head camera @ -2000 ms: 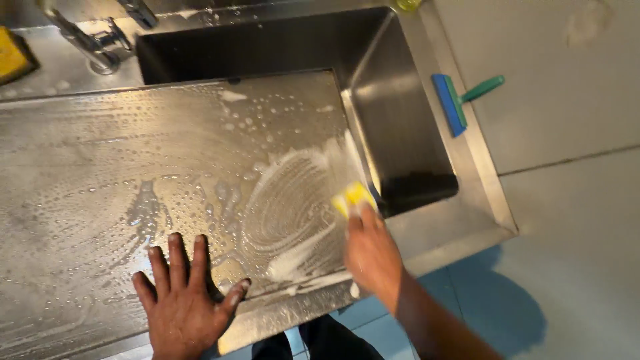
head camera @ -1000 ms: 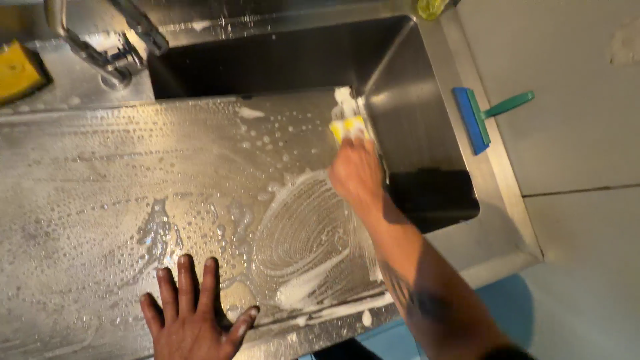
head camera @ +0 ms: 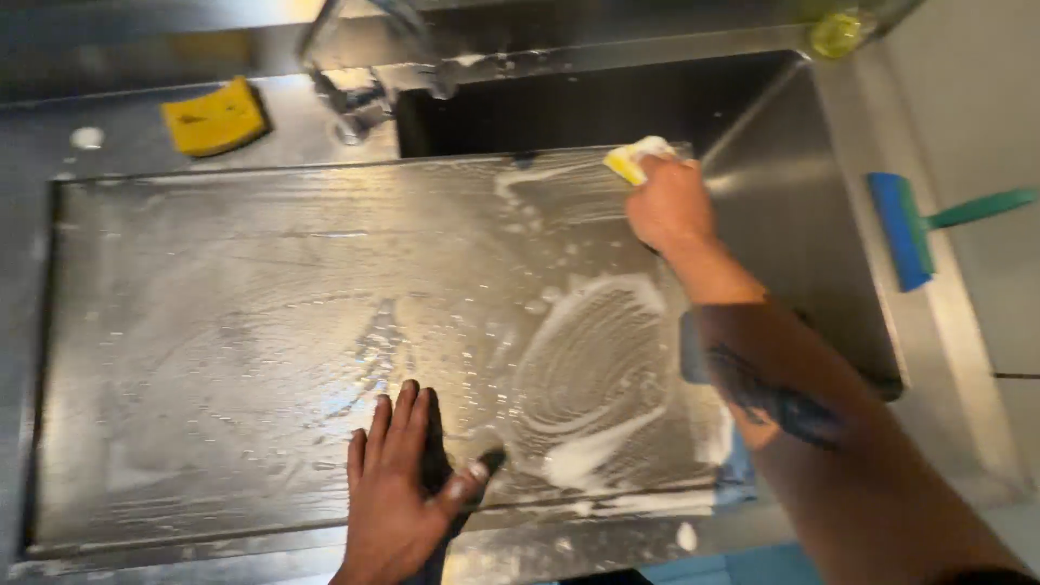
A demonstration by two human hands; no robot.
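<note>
A wet stainless steel panel (head camera: pixel 268 325) with soap suds lies beside and partly over a sink basin (head camera: pixel 800 244). My right hand (head camera: pixel 670 203) grips a yellow sponge (head camera: pixel 638 158) covered in white foam, pressed to the panel's far right corner. Swirls of suds mark the metal nearer to me. My left hand (head camera: pixel 406 479) rests near the panel's front edge, fingers spread, holding nothing. Its palm side is hidden.
Behind the panel stand a metal faucet (head camera: pixel 353 106) and a larger yellow sponge (head camera: pixel 213 118). On the right rim lies a blue and green squeegee (head camera: pixel 902 231). A yellow-green object (head camera: pixel 835 34) sits at the basin's back right corner.
My right hand has moved the sponge from the panel's right edge to its far right corner, leaving fresh suds along the back. My left hand stays spread on the panel. The view has shifted left.
</note>
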